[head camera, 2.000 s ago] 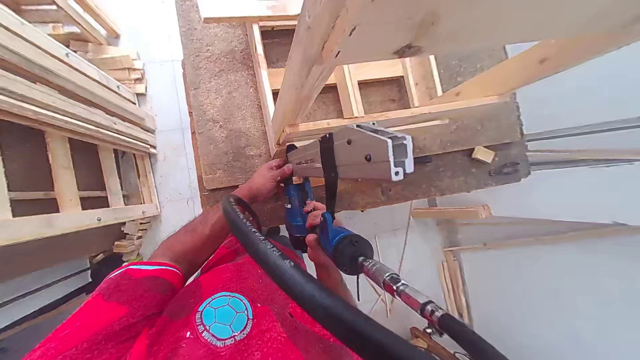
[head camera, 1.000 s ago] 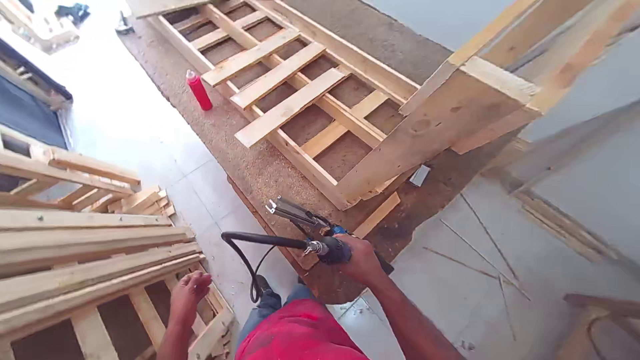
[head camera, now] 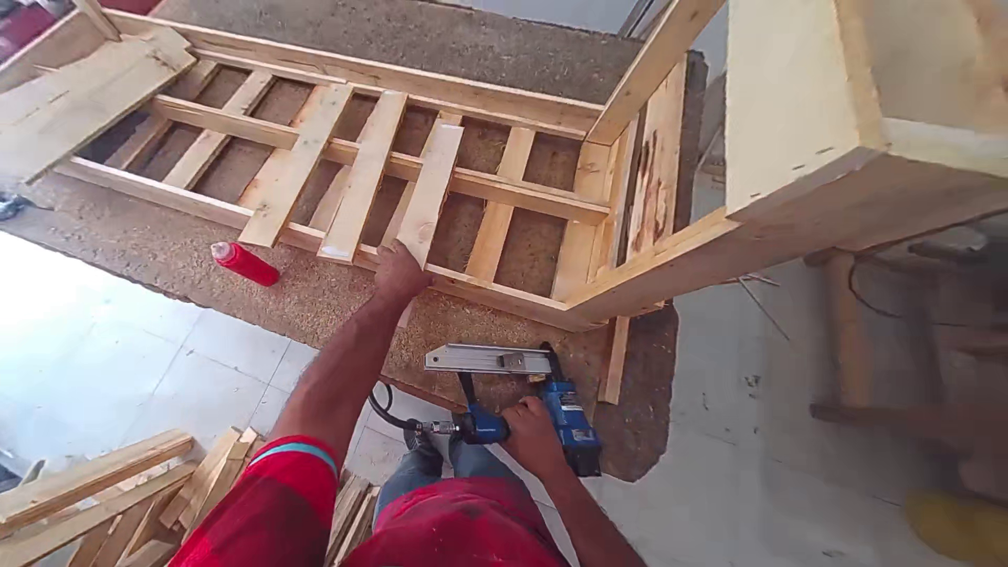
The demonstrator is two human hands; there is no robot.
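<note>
My left hand [head camera: 400,272] grips the near end of a wooden slat [head camera: 435,185] that lies across a long wooden frame [head camera: 512,295]. Two more loose slats, one of them a pale board [head camera: 366,177], lie over the frame to its left. My right hand [head camera: 531,435] is closed around the handle of a blue pneumatic nailer [head camera: 568,413] with a silver magazine [head camera: 480,359]. The nailer is over the near edge of the worktable, and a black air hose runs from its handle.
A red bottle [head camera: 246,264] lies on the particleboard table [head camera: 331,299]. Wide boards [head camera: 94,94] rest over the frame's far left. An upright wooden structure [head camera: 819,157] rises at the right. Wood pieces [head camera: 102,488] are piled at lower left.
The view has swung a lot. My left hand, holding nothing one second ago, has reached forward and taken hold of a slat. The nailer stays in my right hand.
</note>
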